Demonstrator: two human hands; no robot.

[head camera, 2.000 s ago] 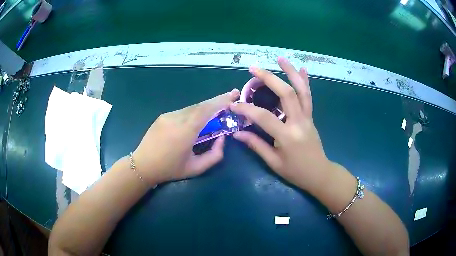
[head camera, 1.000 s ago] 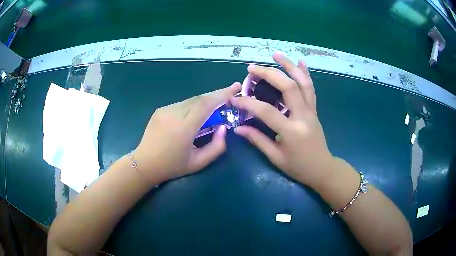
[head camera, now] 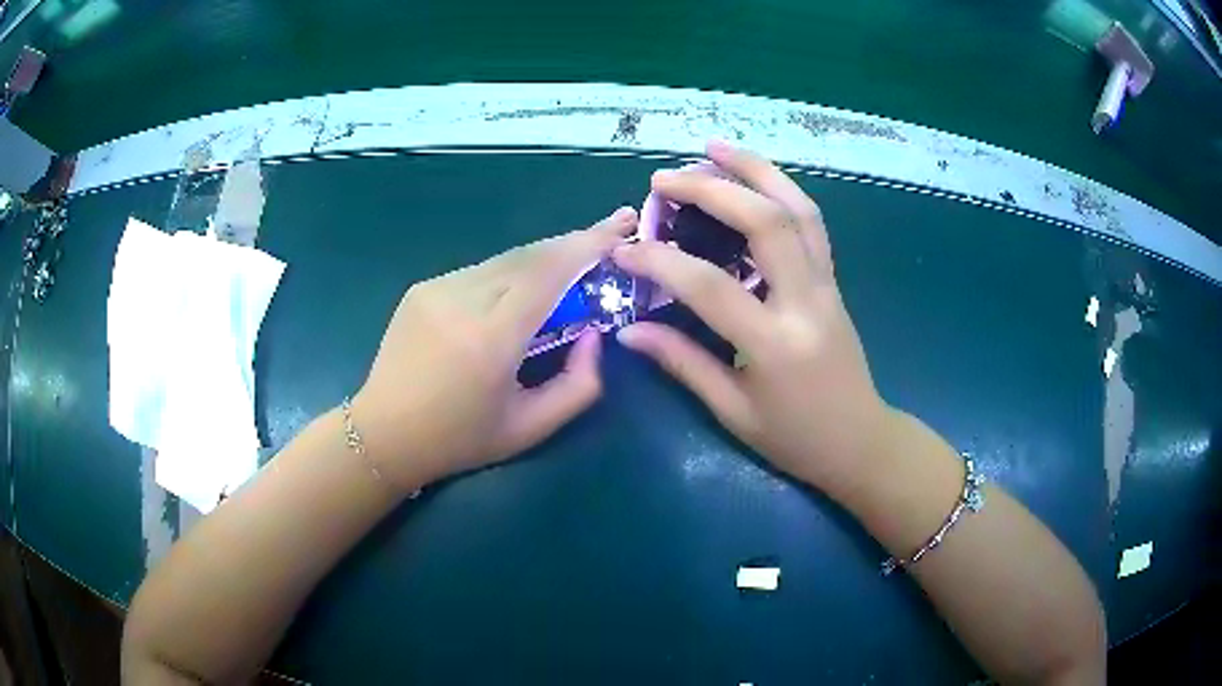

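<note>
A pink handheld fan unit [head camera: 651, 215] is held above the dark green bench, its ring head to the upper right and its open handle to the lower left. A blue battery [head camera: 571, 311] and a small shiny circuit board [head camera: 614, 298] show in the handle. My left hand [head camera: 489, 349] grips the handle, with fingers above and thumb below. My right hand [head camera: 777, 295] is around the ring head, its index finger and thumb at the board end. Its fingers partly hide the ring and dark centre. Whether the fingertips hold a small part cannot be told.
White paper [head camera: 188, 362] lies at the left. A pale scuffed rail [head camera: 536, 118] crosses beyond the bench. Past it, a green belt [head camera: 576, 40] carries a fan at the upper right [head camera: 1126, 60] and one at the upper left edge [head camera: 24, 74]. Small white pieces [head camera: 757, 578] lie on the bench.
The fans on the belt have moved left in view. The view has shifted slightly. Both hands keep nearly the same hold on the fan, with small shifts of the right fingers and thumb.
</note>
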